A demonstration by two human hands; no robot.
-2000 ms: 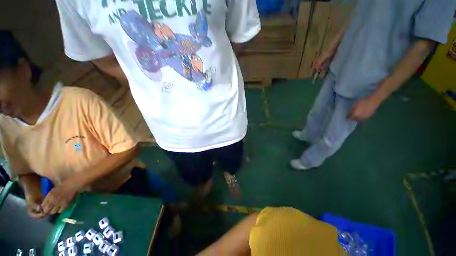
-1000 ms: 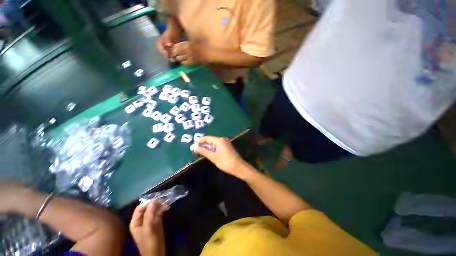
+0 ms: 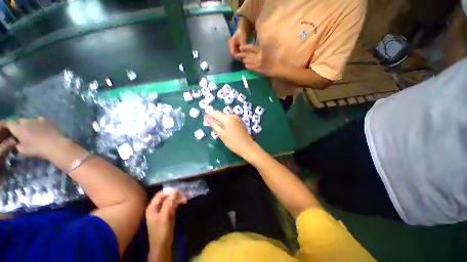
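Small white units with dark centres (image 3: 199,134) lie loose on the green bench top (image 3: 176,156). My right hand (image 3: 230,130) is over the near left part of this cluster, fingertips down among the units; whether it grips one cannot be told. My left hand (image 3: 165,204) is below the bench's near edge and pinches a crinkly clear poly bag (image 3: 190,189). Bagged units (image 3: 134,122) in shiny film are heaped on the bench left of the loose units.
A person in blue (image 3: 66,235) works close at the left, by a clear blister tray (image 3: 38,179). A person in peach (image 3: 307,36) is across at the bench's far end. A person in white (image 3: 425,148) stands at the right. The dark conveyor (image 3: 138,48) runs behind.
The view has swung down and left from the standing people to the bench. Since one second ago, my right hand has moved from the bench edge into the units. My left hand still holds the bag.
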